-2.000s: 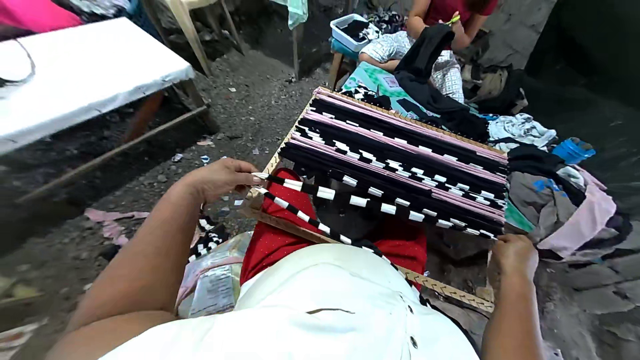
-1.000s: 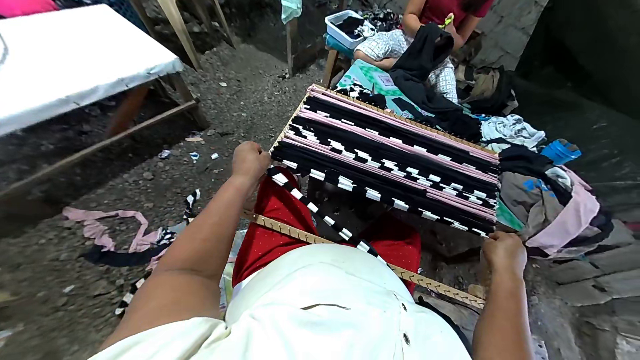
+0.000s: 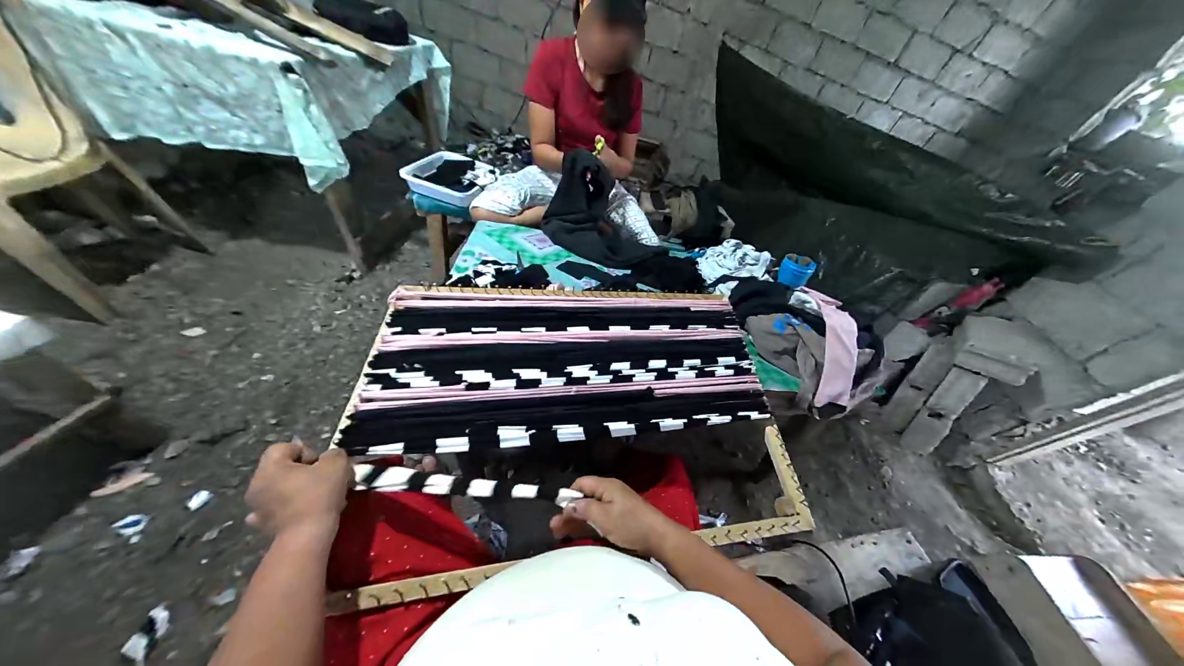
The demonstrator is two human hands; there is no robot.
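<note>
A wooden peg frame (image 3: 435,585) lies across my lap, its far part strung with black, white and pink fabric strips (image 3: 555,356). My left hand (image 3: 301,490) is closed at the frame's left side, on the end of a black-and-white fabric strip (image 3: 481,487). The strip runs level to my right hand (image 3: 606,518), which pinches its other part between thumb and fingers, below the strung rows. The near rail and the lower right corner of the frame show bare pegs.
Ahead, a person (image 3: 587,111) sits with dark cloth beside a white plastic basket (image 3: 446,178). Clothes (image 3: 814,347) are heaped beyond the frame's right side, near a blue cup (image 3: 795,270). A plastic chair (image 3: 46,157) and a cloth-covered table (image 3: 213,83) stand left.
My right hand has left the frame's right side and come inward to the striped strip. My left hand stays at the left side. The view has swung right and up.
</note>
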